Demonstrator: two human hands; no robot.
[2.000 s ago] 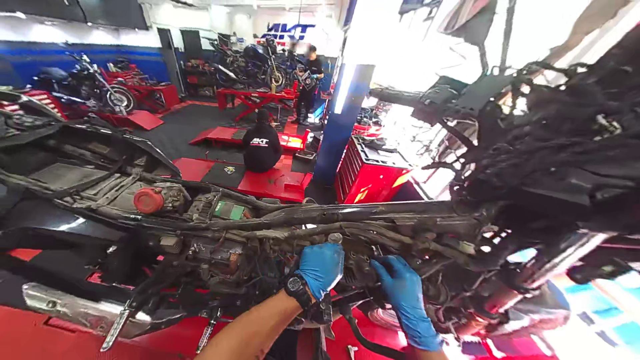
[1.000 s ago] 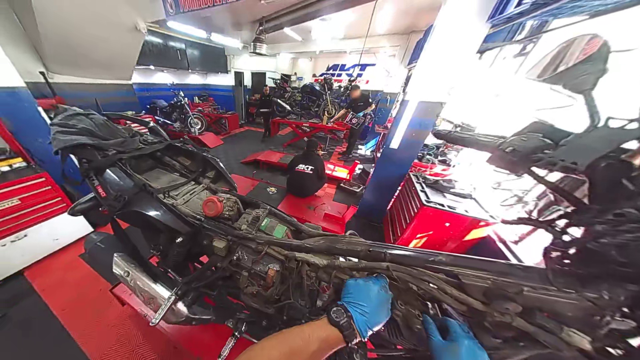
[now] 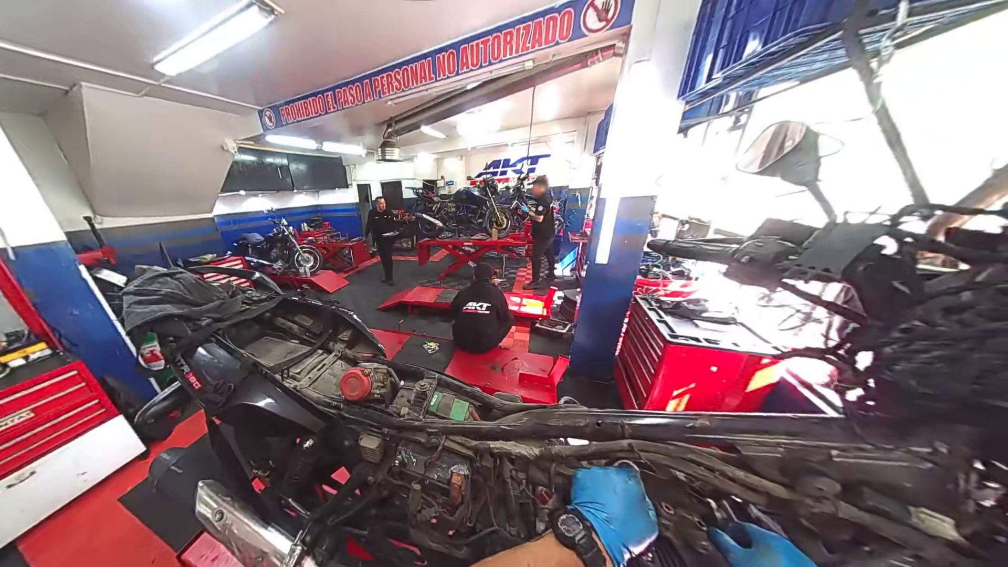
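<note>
A partly stripped motorcycle point(image 3: 551, 425) lies across the lower view, its frame tube, cables and hoses bare. My left hand point(image 3: 614, 508), in a blue glove with a black watch at the wrist, rests in among the hoses below the frame tube; its fingertips are hidden. My right hand point(image 3: 756, 545), also gloved in blue, is to its right at the bottom edge, near a small metal part I cannot make out. Whether either hand holds something does not show. Left of my hands are a red round cap point(image 3: 356, 383) and a green part point(image 3: 450, 407) in the frame.
The handlebar with a mirror point(image 3: 787, 153) rises at the right. Beyond the frame stand a red tool cabinet point(image 3: 685, 362) and a blue and white pillar point(image 3: 610, 291). One person sits low on a red lift point(image 3: 504, 374); others stand farther back. A cloth point(image 3: 177, 298) covers the tail.
The view has swung up and to the left, so my hands sit lower in it. A standing person at the back left has come closer. Both hands remain at the motorcycle's middle.
</note>
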